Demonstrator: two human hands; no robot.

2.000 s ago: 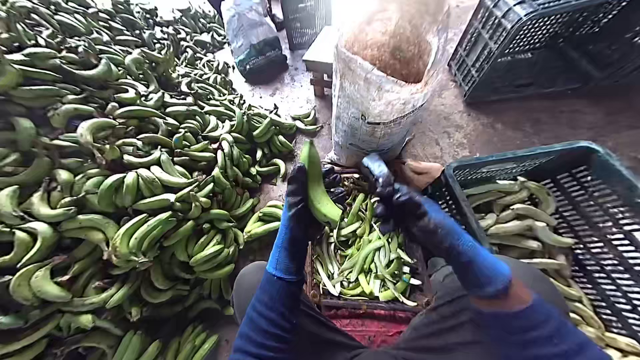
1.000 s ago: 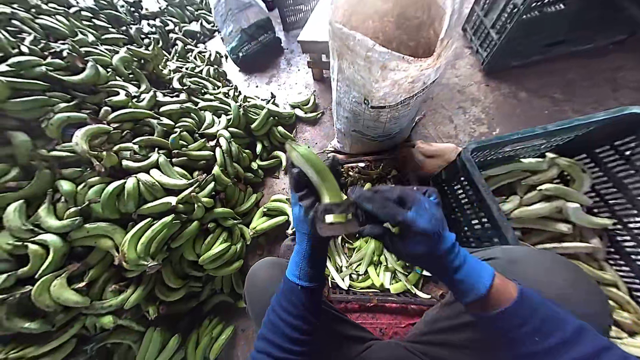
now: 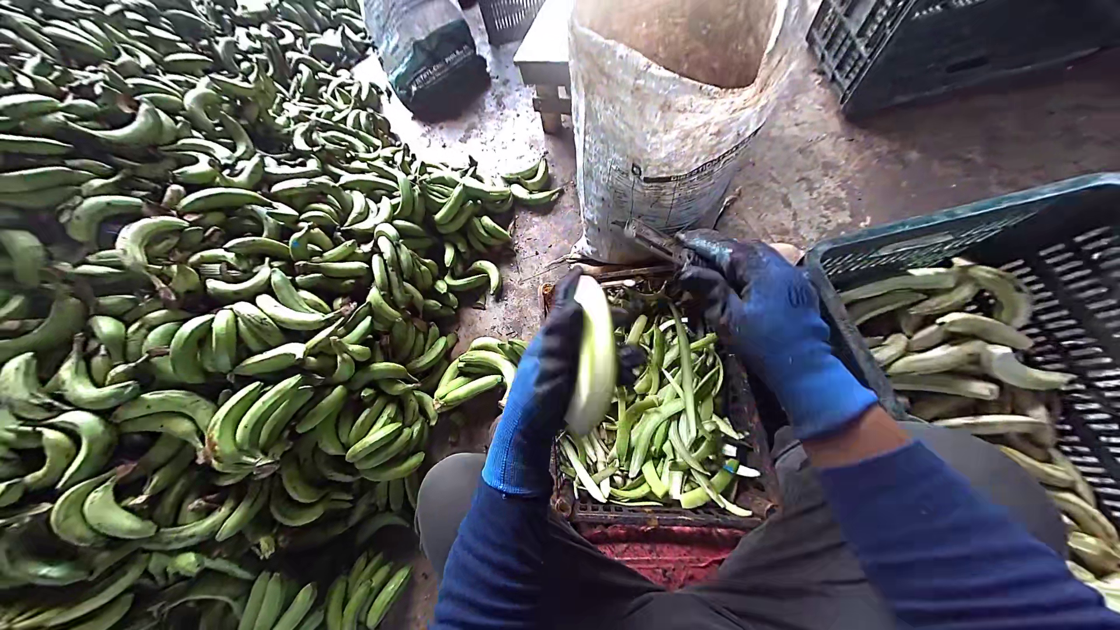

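Both hands wear blue gloves with dark coating. My left hand [image 3: 547, 376] holds a plantain [image 3: 593, 354] upright, its facing side pale and peeled with some green streaks. To its right, my right hand [image 3: 757, 306] grips a metal peeling tool [image 3: 654, 241], pointing up and left, apart from the plantain. Beneath both hands, between my knees, green peel strips [image 3: 665, 420] lie in a dark crate [image 3: 665, 516]. At the right, peeled plantains [image 3: 954, 350] lie in a larger dark green plastic crate [image 3: 836, 324].
A large heap of green plantains [image 3: 262, 350] covers the floor at the left. Ahead stands an open white woven sack [image 3: 647, 149], beside a low stool [image 3: 544, 61] and a dark-and-white bag [image 3: 429, 61]. Another black crate [image 3: 945, 52] is at the upper right.
The plantain showed green skin; now its facing side is pale. A second ago the tool was against it; my right hand has since moved away with the tool.
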